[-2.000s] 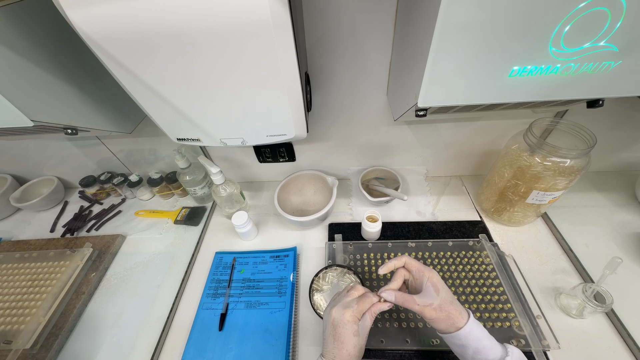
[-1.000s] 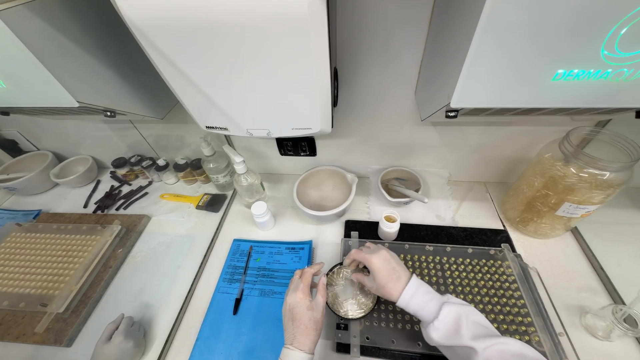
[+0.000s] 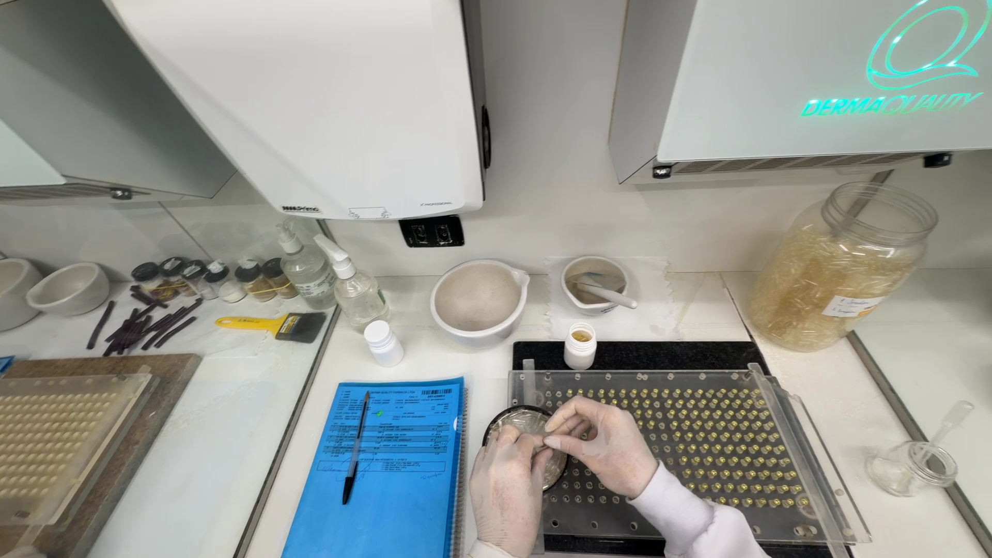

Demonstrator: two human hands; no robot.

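Observation:
My left hand [image 3: 508, 484] and my right hand [image 3: 604, 442], both in thin translucent gloves, meet fingertip to fingertip over a round dark-rimmed dish [image 3: 530, 419] of clear capsule pieces. Something tiny seems pinched between them, largely hidden by the fingers; which hand holds it is unclear. The dish rests on the left part of a capsule-filling board [image 3: 659, 380], whose holes show rows of yellow-filled capsules. Behind the board stands an uncapped white bottle [image 3: 580, 346] with yellowish contents. A blue folder [image 3: 387, 496] with a printed sheet and a black pen [image 3: 356, 453] lies left of my left hand.
Behind are two mortars [image 3: 478, 304] [image 3: 595, 284], the smaller holding a pestle. A white bottle [image 3: 384, 343] and pump bottles [image 3: 358, 291] stand left of them. At right are a large capsule jar [image 3: 841, 271] and a small glass jar [image 3: 911, 467]. A second board [image 3: 62, 434], brush [image 3: 298, 327] and dark sticks lie left.
My right hand has lifted from among the capsule pieces in the dish to meet my left hand's fingertips. Another person's gloved hand at lower left has mostly left the view.

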